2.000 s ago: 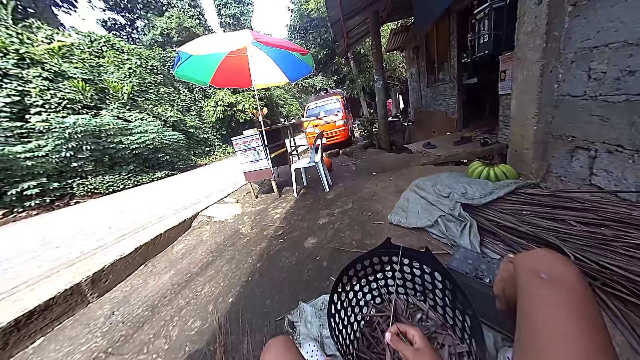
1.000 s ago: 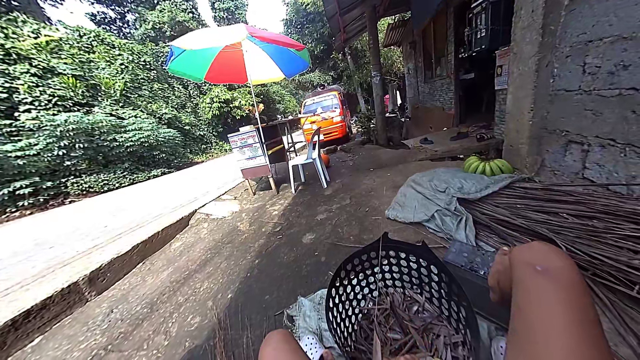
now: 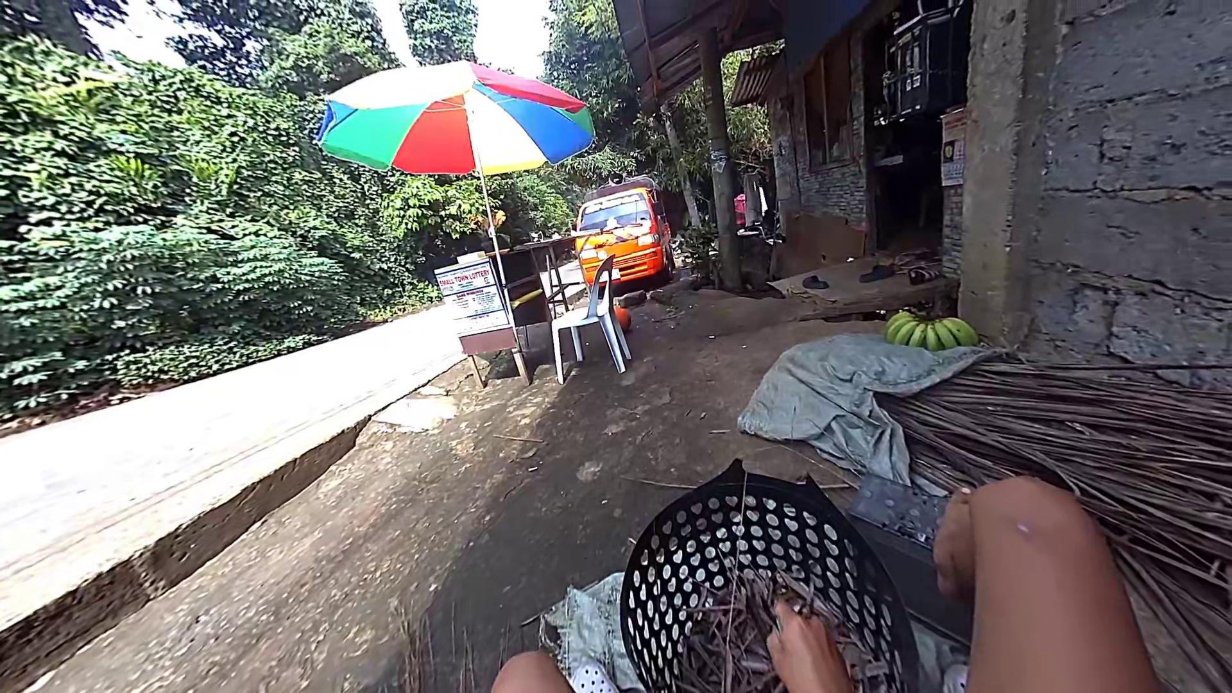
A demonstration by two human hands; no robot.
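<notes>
My right hand (image 3: 807,647) reaches down into a black perforated plastic basket (image 3: 847,539) at the bottom centre. Its fingers are closed on some dry brown leaf strips (image 3: 727,635), among many more lying loose in the basket. A long thin stalk rises from the pile against the basket's far wall. The basket stands between my knees, of which the right one (image 3: 1030,520) is large in view. My left hand is not seen. A bundle of long dry fronds (image 3: 1078,423) lies to the right, partly under a grey-green woven sack (image 3: 828,390).
Green bananas (image 3: 931,332) lie behind the sack, near a concrete block wall (image 3: 1136,212). A dark flat object (image 3: 895,510) lies beside the basket. Farther off are a white plastic chair (image 3: 592,318), a stall under a colourful umbrella (image 3: 452,120), an orange van (image 3: 626,236) and a road (image 3: 221,414).
My right hand, holding a thin piece over the basket two seconds ago and barely visible one second ago, is now deeper among the leaf strips. The view has hardly shifted.
</notes>
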